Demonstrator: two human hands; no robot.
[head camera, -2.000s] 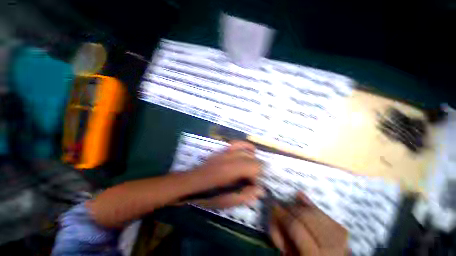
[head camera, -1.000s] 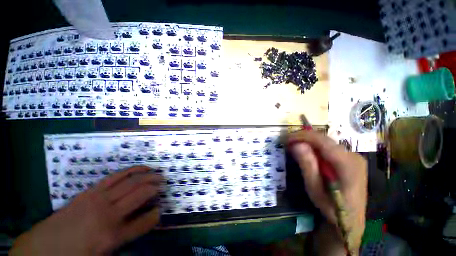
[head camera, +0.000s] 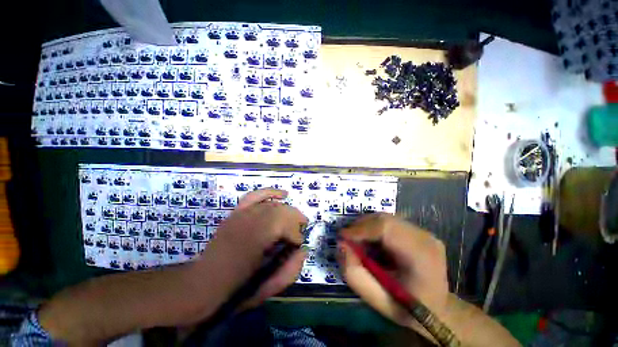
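The front white keyboard PCB (head camera: 156, 210) lies flat with rows of black marks. My left hand (head camera: 261, 237) is over its middle, closed round the slim black handle (head camera: 254, 278) of a soldering iron. My right hand (head camera: 389, 264) is at the board's right part, gripping a red-handled iron (head camera: 386, 274) with a patterned brown-gold rear. Both hands nearly meet over the board. The tool tips are blurred between the fingers, and a faint whitish haze shows there; I cannot tell if they touch the board.
A rear keyboard PCB (head camera: 135, 88) bears a pale paper note (head camera: 142, 20). Loose black pieces (head camera: 417, 88) lie on a cream board (head camera: 339, 135). At right are a round dish (head camera: 530, 162), cutters (head camera: 489, 237) and tweezers (head camera: 500, 257). The yellow-orange multimeter (head camera: 7, 210) is cut off at left.
My left hand has moved right and now holds the black-handled iron over the board. My right hand has moved left with the red-handled iron, from beside the board onto its right part.
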